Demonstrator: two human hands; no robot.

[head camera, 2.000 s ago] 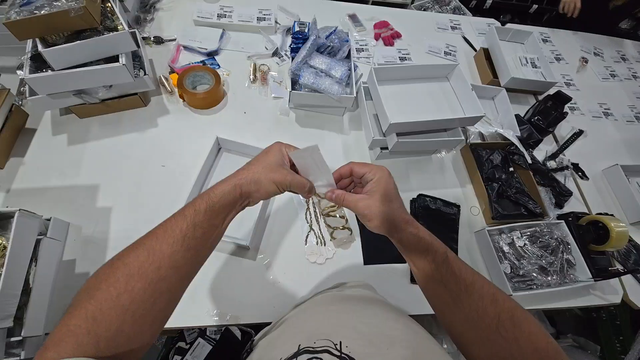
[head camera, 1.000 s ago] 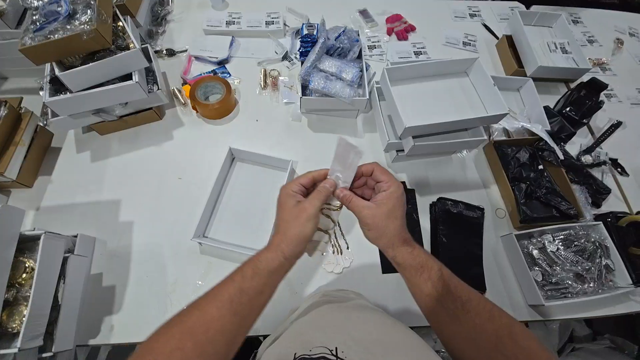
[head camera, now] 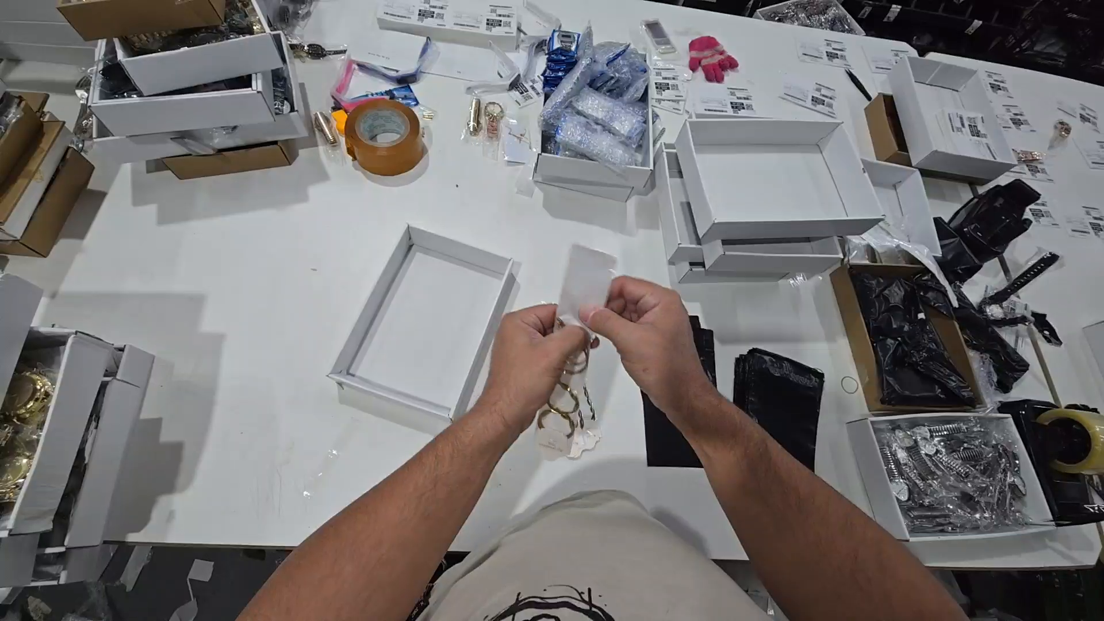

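My left hand [head camera: 535, 358] and my right hand [head camera: 647, 341] meet over the table, both pinching a translucent plastic sleeve [head camera: 588, 280] that stands up between them. Below the fingers hangs gold-coloured jewelry [head camera: 562, 401] with rings or hoops and short chains, partly hidden by my left hand. White tags [head camera: 583, 442] show at its lower end. Left of my hands lies an open white cardboard box [head camera: 418, 323] with nothing in it. Folded black plastic bags [head camera: 779, 405] lie to the right, partly behind my right forearm.
Stacked white boxes [head camera: 776, 185] stand behind my right hand, beside a box of bubble-wrapped items [head camera: 604, 121]. A brown tape roll [head camera: 384, 136] sits at the back left. At right are a box of packed watches [head camera: 957, 474] and a cardboard box of black bags [head camera: 914, 336].
Both hands stay together at the plastic sleeve, their fingers shifted. The hanging jewelry has turned, and its rings show more than one second ago. The white box at left is less covered than two seconds ago.
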